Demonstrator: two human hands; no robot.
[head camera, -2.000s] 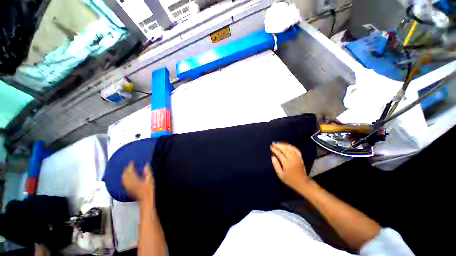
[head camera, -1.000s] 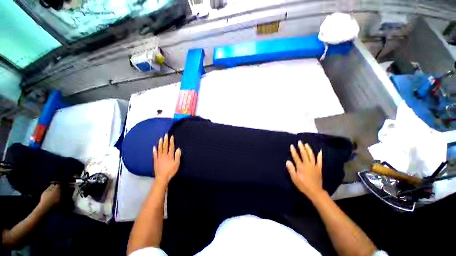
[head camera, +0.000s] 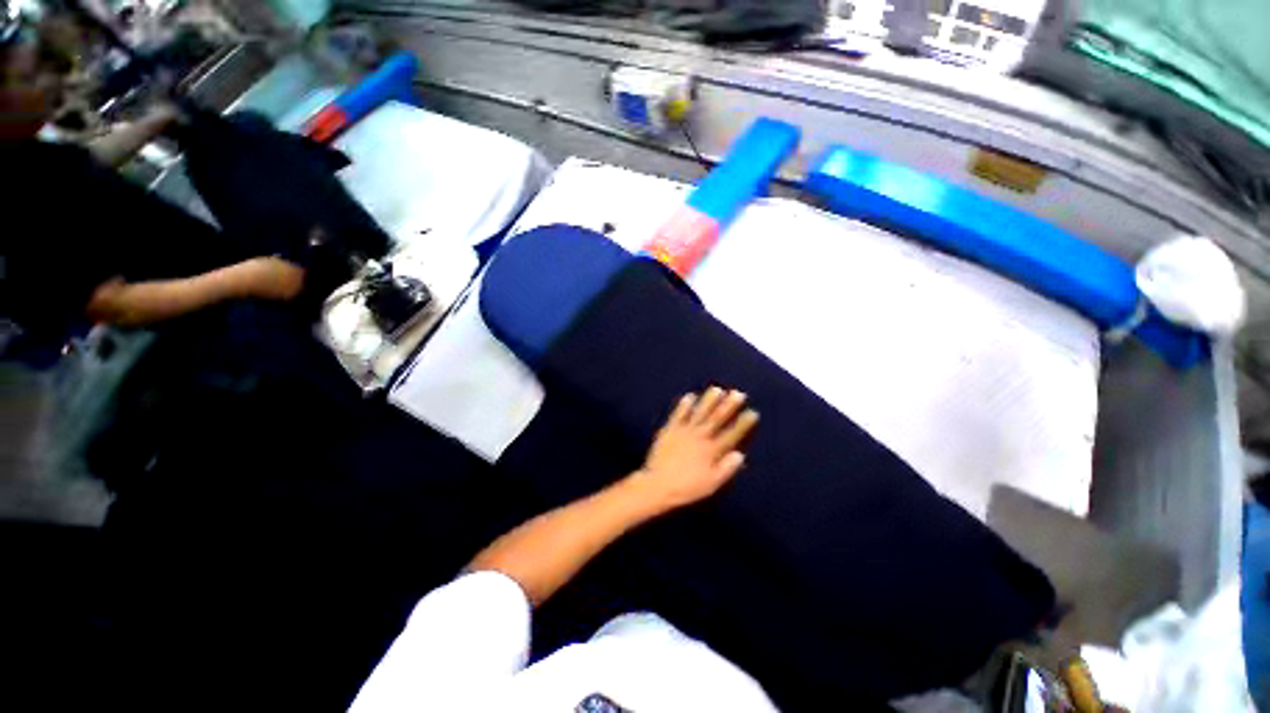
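The dark garment (head camera: 822, 515) is pulled over the padded navy board, whose bare rounded end (head camera: 554, 286) shows at the upper left. The cloth looks mostly smooth on top. My left hand (head camera: 703, 446) lies flat on the middle of the garment, fingers a little apart, holding nothing. The steam iron (head camera: 1028, 685) is cut off by the bottom edge at the right, beyond the garment's right end; its tan handle partly shows. My right hand is out of the picture.
A white-covered table (head camera: 947, 348) lies behind the board. Two blue beams (head camera: 975, 230) stand at its back, with a white lump (head camera: 1192, 286) at the right end. A grey plate (head camera: 1079, 557) and white cloth (head camera: 1184, 655) are at right. Another person (head camera: 195, 293) handles dark cloth at left.
The view has swung left. My left hand has moved from near the board's rounded end to the garment's middle. My right hand has left the picture. The iron is now mostly cut off.
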